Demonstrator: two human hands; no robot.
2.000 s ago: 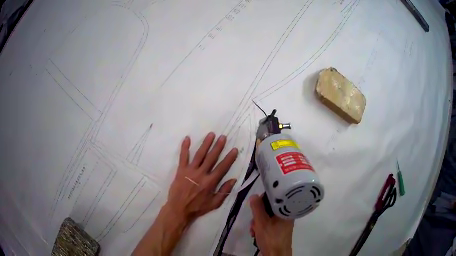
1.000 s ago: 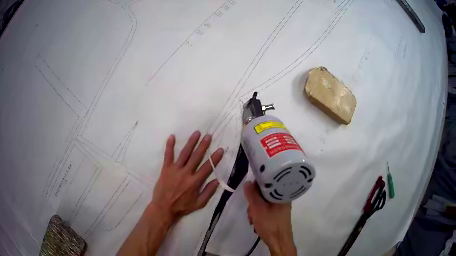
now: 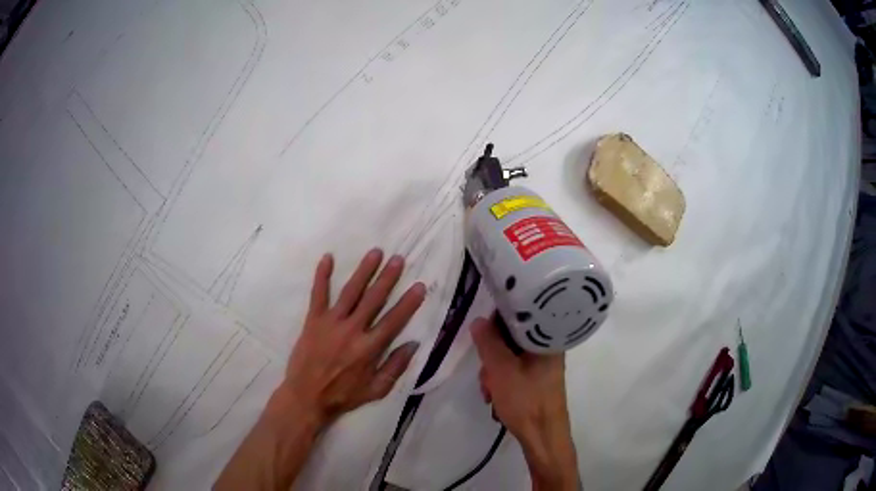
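Note:
A grey electric cloth cutting machine point(image 3: 543, 264) with yellow and red labels stands on the white marker paper point(image 3: 336, 105) near the middle. My right hand point(image 3: 522, 384) is closed around its handle, under the motor; the handle is mostly hidden. My left hand point(image 3: 348, 340) lies palm down on the paper to the left, fingers spread, holding nothing. A dark cut gap point(image 3: 444, 336) runs from the machine down between my hands, showing dark fabric edges. A thin pale paper strip point(image 3: 432, 385) lies across the gap. The blade is hidden by the machine.
A tan block weight point(image 3: 637, 190) lies right of the machine. Red-handled shears point(image 3: 696, 422) and a green-handled awl or screwdriver point(image 3: 742, 364) lie lower right. A wrapped weight point(image 3: 108, 453) is at lower left, a dark metal bar point(image 3: 792, 36) at upper right. A black cord point(image 3: 480, 463) trails below my right hand.
The machine and my right hand have moved forward, up the picture, along the printed lines, and the cut gap is longer. My left hand stays flat; the pale strip now lies below its thumb.

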